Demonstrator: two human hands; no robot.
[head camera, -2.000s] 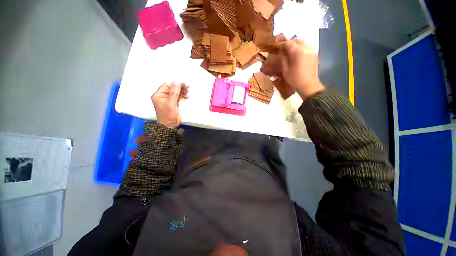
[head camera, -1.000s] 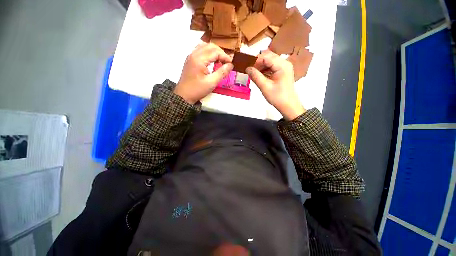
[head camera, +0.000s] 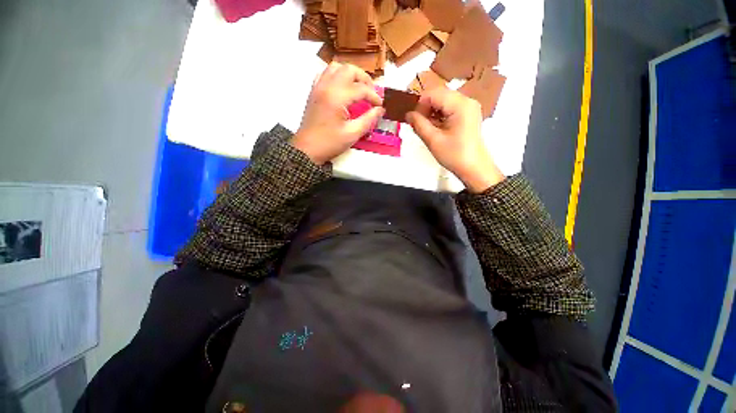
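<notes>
A small dark brown leather piece (head camera: 400, 105) is held level between my two hands, above the pink holder (head camera: 379, 145). My left hand (head camera: 339, 111) has its thumb and fingertips at the piece's left edge. My right hand (head camera: 452, 129) pinches its right edge. The piece and my left hand hide part of the pink holder and its white insert. A heap of brown pieces (head camera: 403, 32) lies beyond my hands, cut off by the top edge of the picture.
The white table (head camera: 234, 89) has a second pink box (head camera: 246, 6) at its far left. A small dark object (head camera: 496, 11) lies at the heap's right. A blue bin (head camera: 181, 193) stands low on the left. Blue panels (head camera: 694, 121) stand at the right beyond a yellow floor line.
My right hand has come from the heap and my left hand from the table's left, meeting at the brown piece over the pink holder. Over the last second they have barely moved.
</notes>
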